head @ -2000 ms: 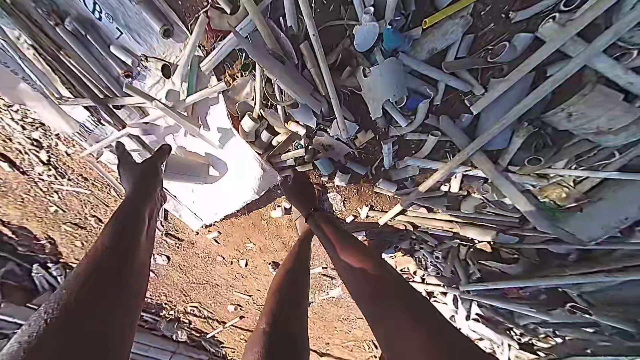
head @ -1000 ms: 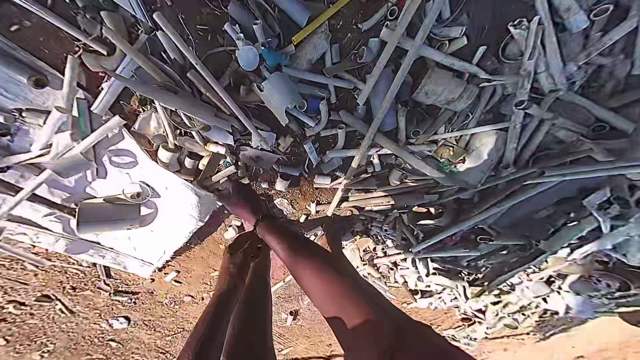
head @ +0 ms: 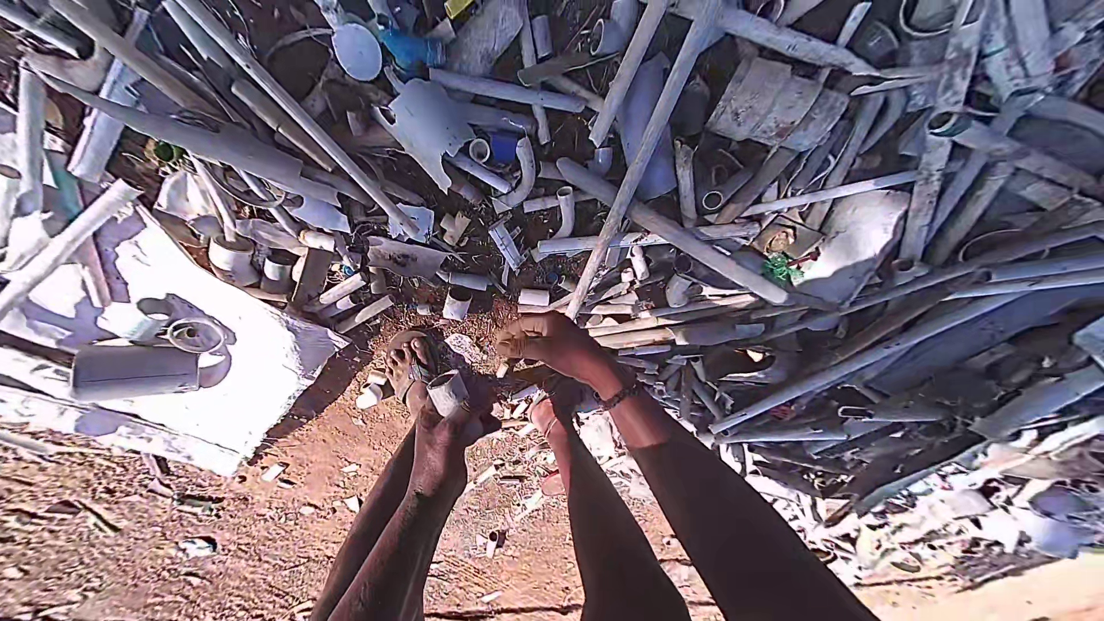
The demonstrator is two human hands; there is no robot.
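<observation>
My left hand (head: 450, 424) grips a short grey plastic pipe piece (head: 448, 393), its open end up, in front of my left foot (head: 411, 360). To its right, my right hand (head: 552, 345), with a dark bracelet at the wrist, is bent over the near edge of the pipe pile; its fingers are curled leftward, and whether they hold anything does not show. Just beyond lie small pipe offcuts, among them a white one (head: 457, 303) and another (head: 534, 297). On a white sheet (head: 259, 371) at the left rest a wide grey pipe section (head: 134, 372) and a pipe ring (head: 196, 335).
A tangled heap of plastic pipes and fittings fills the far side and right. One long pipe (head: 642, 155) slants toward my right hand. More pipes (head: 65, 246) lie across the sheet's left part. Reddish soil (head: 328, 492) with scattered scraps lies around my legs.
My left hand, held apart over the white sheet two seconds ago, is now near my feet with the pipe piece in it. The view has shifted considerably.
</observation>
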